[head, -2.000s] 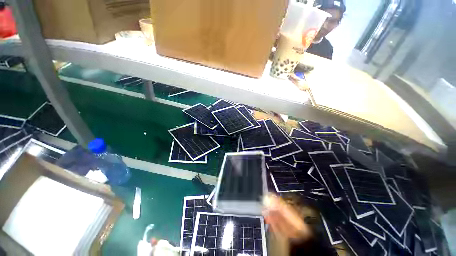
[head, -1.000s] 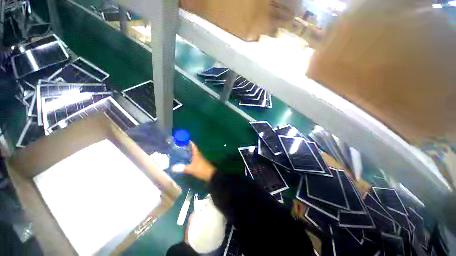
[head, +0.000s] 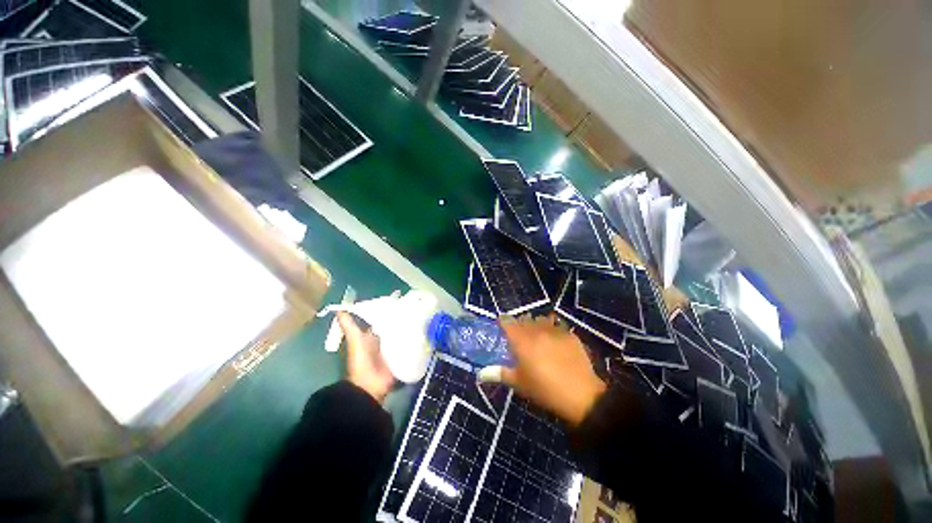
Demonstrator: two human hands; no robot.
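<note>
My right hand [head: 552, 366] grips a clear plastic bottle [head: 480, 341] with a blue cap and label. The bottle lies sideways, its cap end against a white crumpled cloth [head: 407, 332]. My left hand [head: 365, 358] holds the cloth from the left side. Small dark solar panels [head: 460, 449] with white grid lines lie on the bench just below both hands. Whether the cap and cloth are pressed together is hard to tell.
An open carton [head: 296, 268] with white sheets [head: 143, 291] stands at left. A heap of panels [head: 623, 306] lies at right, with upright pale sleeves [head: 654, 220] behind it. A metal shelf edge [head: 705, 153] crosses above, with a post [head: 274, 92] at left.
My right hand has brought the bottle from beside the carton to the cloth and tipped it sideways. My left hand now shows, holding the cloth. The camera view has shifted.
</note>
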